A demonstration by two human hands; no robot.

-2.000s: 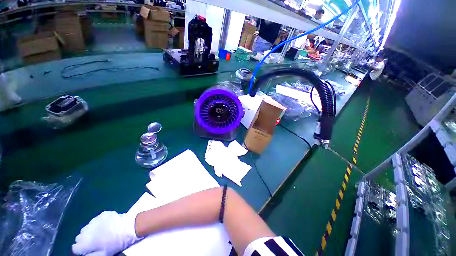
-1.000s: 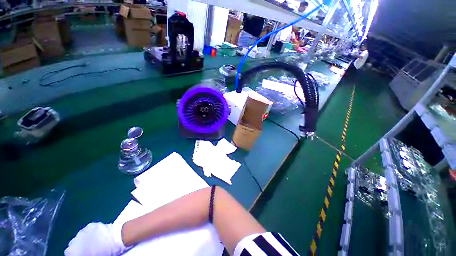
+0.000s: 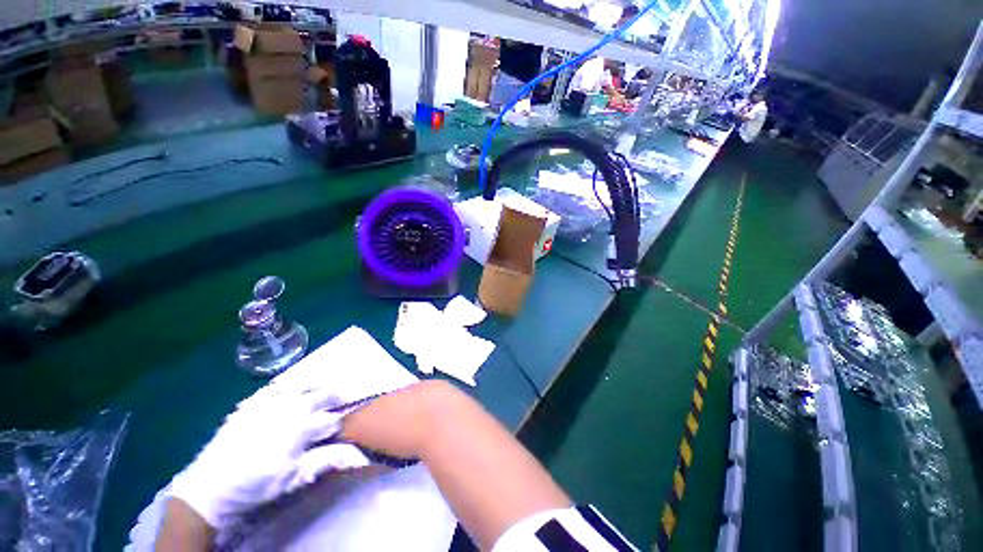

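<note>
My left hand [image 3: 239, 458], in a white glove, comes in from the bottom left edge. My right hand [image 3: 327, 458], also gloved, reaches in from the right under a striped sleeve. The two gloves meet and overlap over the white sheets [image 3: 350, 361], and their outlines blend. Fingertips and anything between them are hidden. More white sheet [image 3: 404, 518] shows below my right forearm. A clear bottle [image 3: 270, 343] with a round cap stands just behind the sheets. A crinkled clear plastic bag [image 3: 52, 480] lies at the lower left.
A purple-ringed fan [image 3: 412, 235] stands behind white wipes [image 3: 442, 340], beside an open brown box [image 3: 509, 264]. A black hose [image 3: 620, 205] arches at the bench's right edge. A clear housing [image 3: 54, 286] sits at far left. A rack with clear parts [image 3: 781, 383] stands right.
My left hand and wrist have come into view at the lower left. My right hand has moved up and right over the sheets to meet it. The view has shifted, so the bench things sit further left.
</note>
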